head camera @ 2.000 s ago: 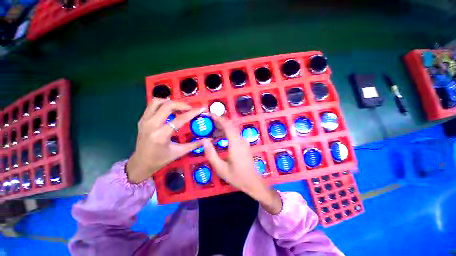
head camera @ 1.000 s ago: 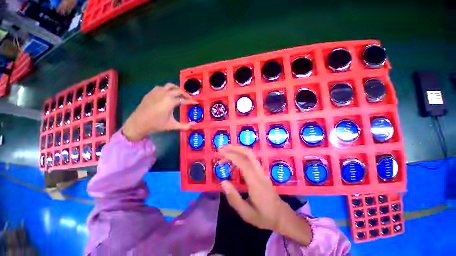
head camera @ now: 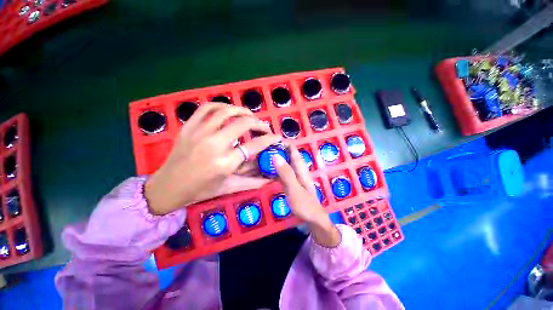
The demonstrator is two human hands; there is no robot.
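My left hand (head camera: 209, 151), with a ring on one finger, holds a round watch head (head camera: 273, 161) above the red compartment tray (head camera: 145, 172). The unit's blue film side with pale lines faces me. My right hand (head camera: 301, 192) touches the unit's right side with its fingers. Black-faced units stand in the tray's back rows and blue-filmed units (head camera: 214, 223) in its front rows. An empty pocket (head camera: 156, 155) shows at the left, in the second row. My hands and forearm hide the tray's middle pockets.
A second compartment tray (head camera: 30, 194) is at the left edge, another at top left. A small-parts tray (head camera: 395, 237) lies at the near right corner. A black box (head camera: 393, 108) with a cable, a pen (head camera: 427, 110) and a red bin (head camera: 456, 100) of binder clips are at right.
A second ago my hands were apart, the left at the tray's left edge. Now they are together over the middle with a blue-filmed unit held up. The view has shifted right.
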